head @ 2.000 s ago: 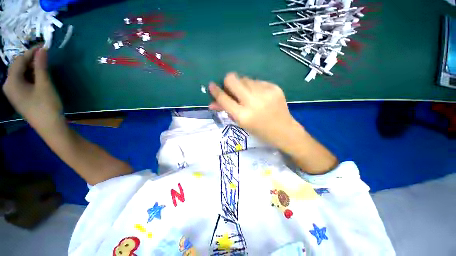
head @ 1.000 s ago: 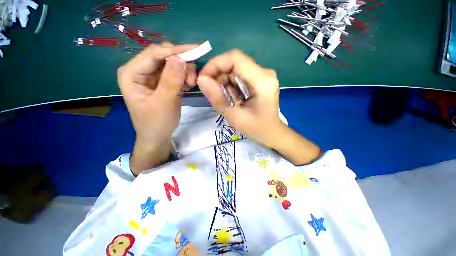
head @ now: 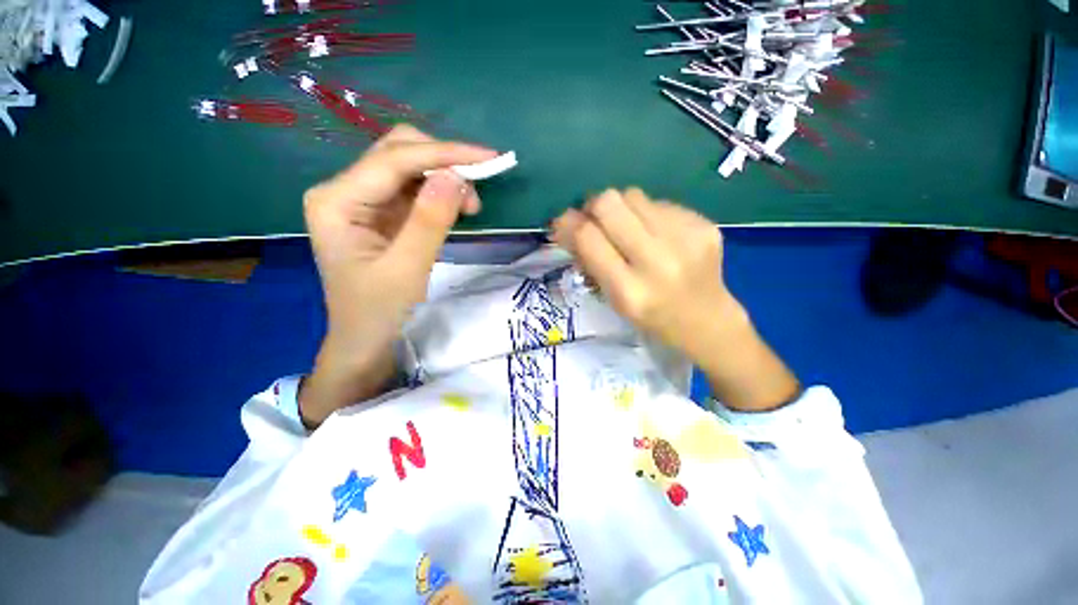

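My left hand [head: 384,225] pinches a white strip [head: 486,168] between thumb and forefinger, over the front edge of the green table. The strip's free end points right. My right hand [head: 656,260] is apart from it, to the right, with its fingers curled and its back towards me. Its fingertips are blurred. Whether it holds anything is hidden. Red leads [head: 262,114] with small white ends lie in small bundles at the upper left.
A crossed pile of assembled pieces [head: 757,89] lies at the upper right. A loose heap of white strips [head: 33,33] is at the far left, with a single strip [head: 115,50] beside it. A digital scale [head: 1056,130] stands at the right end. Blue flooring [head: 816,319] shows below the table edge.
My left hand has come from the strip heap to the middle with a white strip. Since the last earlier frame, my right hand has moved right and down, away from my left, and turned over.
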